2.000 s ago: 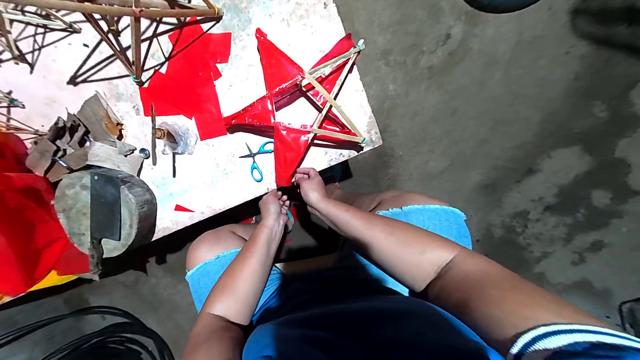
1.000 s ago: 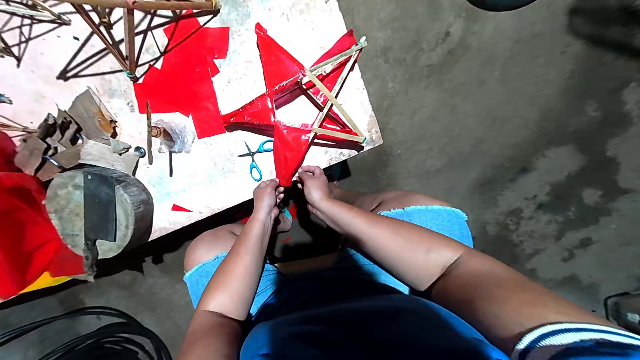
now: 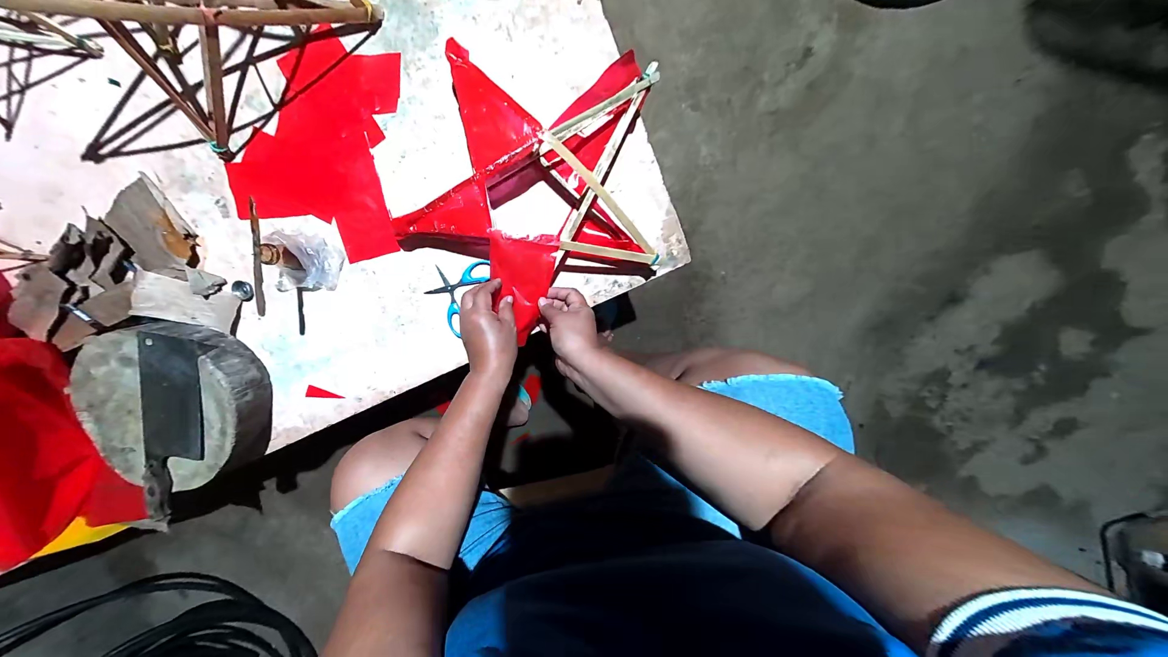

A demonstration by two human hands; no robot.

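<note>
A star-shaped frame of thin wooden or bamboo sticks [image 3: 598, 192] lies on the table's near right corner, several of its points covered in shiny red sheet [image 3: 525, 274]. The point nearest me is between my hands. My left hand [image 3: 488, 328] pinches the left edge of its red covering, and my right hand [image 3: 570, 324] pinches the right edge near the tip. The right side of the star shows bare sticks. Scissors with blue handles [image 3: 453, 292] lie with blades apart just left of my left hand, one handle partly beside the red covering.
Cut red sheets [image 3: 319, 164] lie behind on the white table [image 3: 365, 338]. At left, a cleaver [image 3: 171, 397] rests on a round wooden block [image 3: 109, 401], near torn brown pieces [image 3: 151, 224] and a clear plastic bag [image 3: 315, 260]. More stick frames [image 3: 212, 82] stand at upper left. Black cable [image 3: 201, 620] coils on the floor.
Both hands have moved up from the tip of the near point along its sides, farther onto the red covering. The star has stayed about where it was.
</note>
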